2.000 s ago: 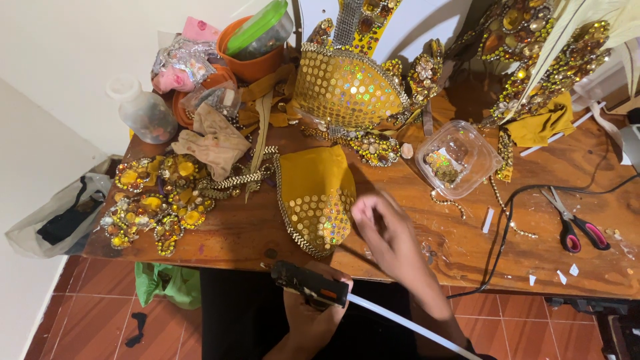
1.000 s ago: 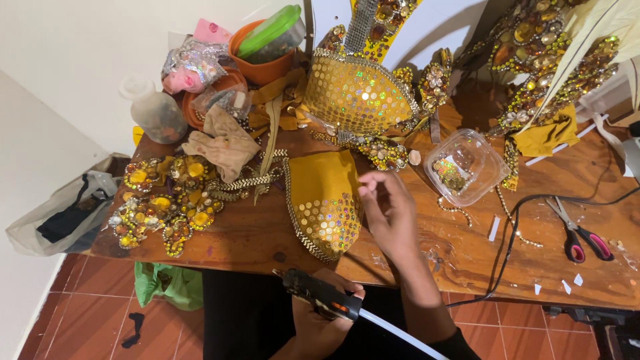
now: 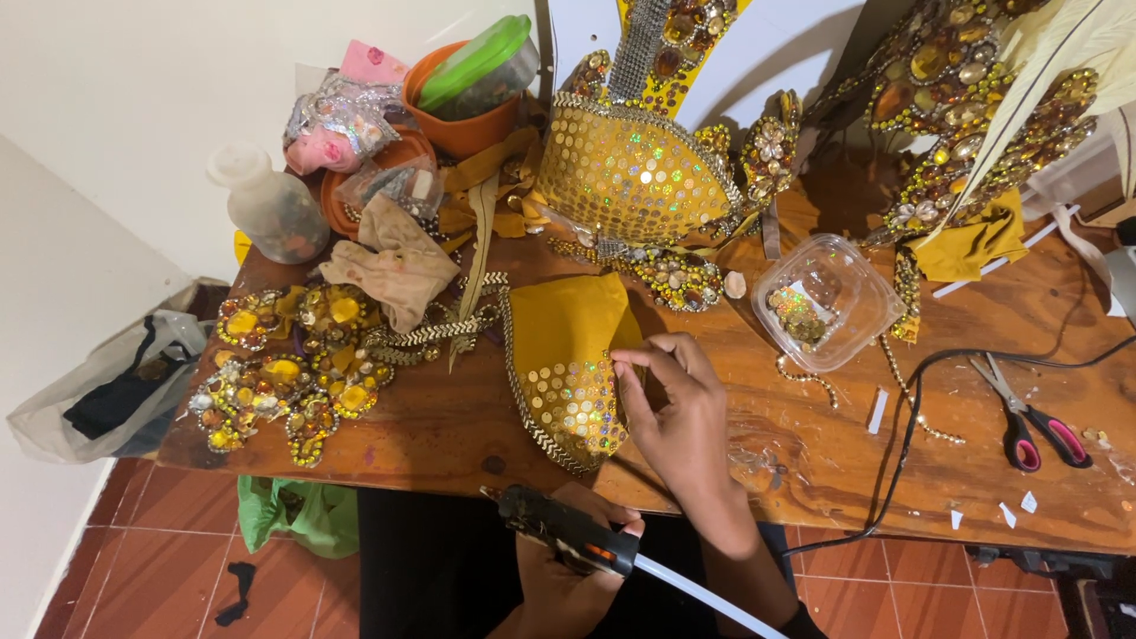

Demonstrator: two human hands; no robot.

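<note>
My left hand (image 3: 572, 555) grips a black hot glue gun (image 3: 564, 528), its nozzle toward the left and a white glue stick (image 3: 701, 596) out of its rear. My right hand (image 3: 679, 417) has thumb and forefinger pinched at the right edge of a yellow fabric cup (image 3: 568, 324); whatever lies between the fingertips is too small to tell. Gold sequins cover the cup's lower part, and a metallic chevron trim (image 3: 524, 404) runs down its left edge. Right of my hand, a clear plastic container (image 3: 830, 302) holds loose gold sequins (image 3: 799, 315). Behind stands a sequined gold cup (image 3: 635, 173) with jewelled parts.
Jewelled pieces (image 3: 284, 377) and tan fabric (image 3: 395, 257) lie on the wooden table (image 3: 426, 448) at left, near orange pots (image 3: 479, 124) and a translucent bottle (image 3: 275, 213). Scissors (image 3: 1029, 417) and a black cable (image 3: 914, 417) lie at right. A green bag (image 3: 302, 515) hangs below the edge.
My right hand's fingertips have come from beside the yellow cup onto its sequined right edge. The glue gun has stayed in my left hand, below the cup.
</note>
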